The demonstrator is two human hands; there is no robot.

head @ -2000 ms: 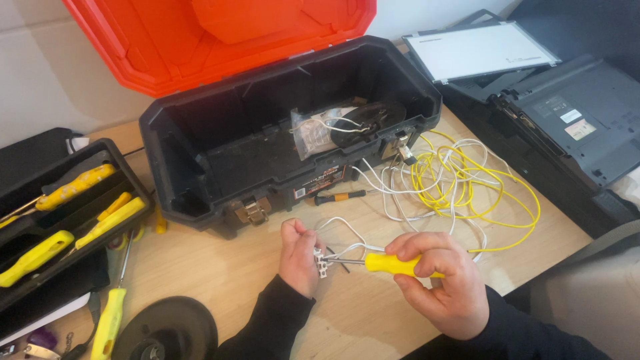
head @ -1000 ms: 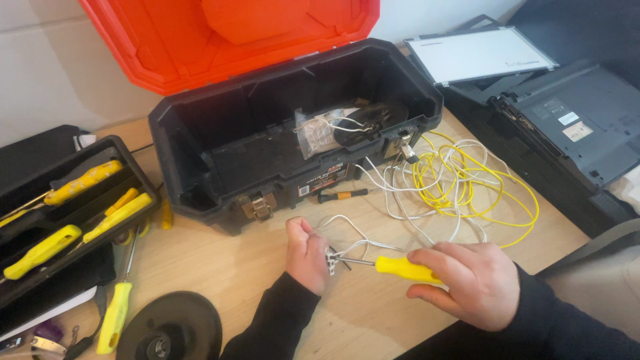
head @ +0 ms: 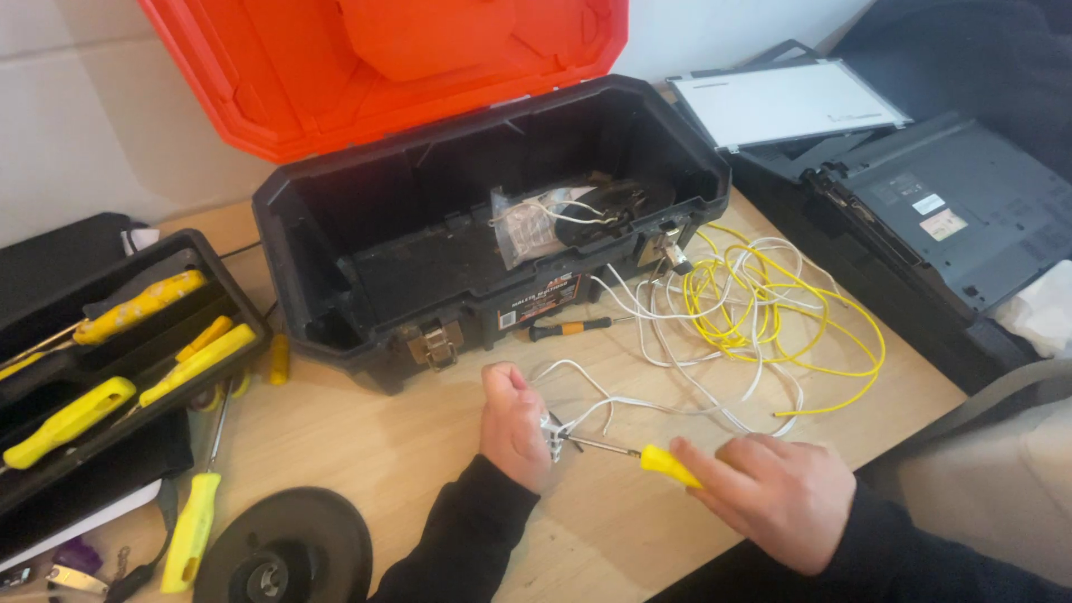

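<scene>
My left hand (head: pixel 515 429) grips a small white terminal block (head: pixel 553 435) above the wooden table. My right hand (head: pixel 766 494) holds a screwdriver by its yellow handle (head: pixel 670 466); the shaft points left and its tip is at the block. White wire (head: pixel 628 402) runs from the block toward a loose tangle of white wire and yellow cable (head: pixel 871 352) at the right. Whether the tip sits in a screw is too small to tell. A second, orange and black screwdriver (head: pixel 569 327) lies by the toolbox.
Behind my hands stands a black toolbox (head: pixel 377 327) with its red lid raised and a plastic bag (head: pixel 532 230) inside. A tray of yellow-handled tools (head: pixel 243 306) and a black disc (head: pixel 285 544) are at left. Laptop parts (head: pixel 955 201) lie at right.
My right hand has shifted its hold back along the yellow handle, and more of the handle showed one second ago than does now. The left hand keeps its grip on the block.
</scene>
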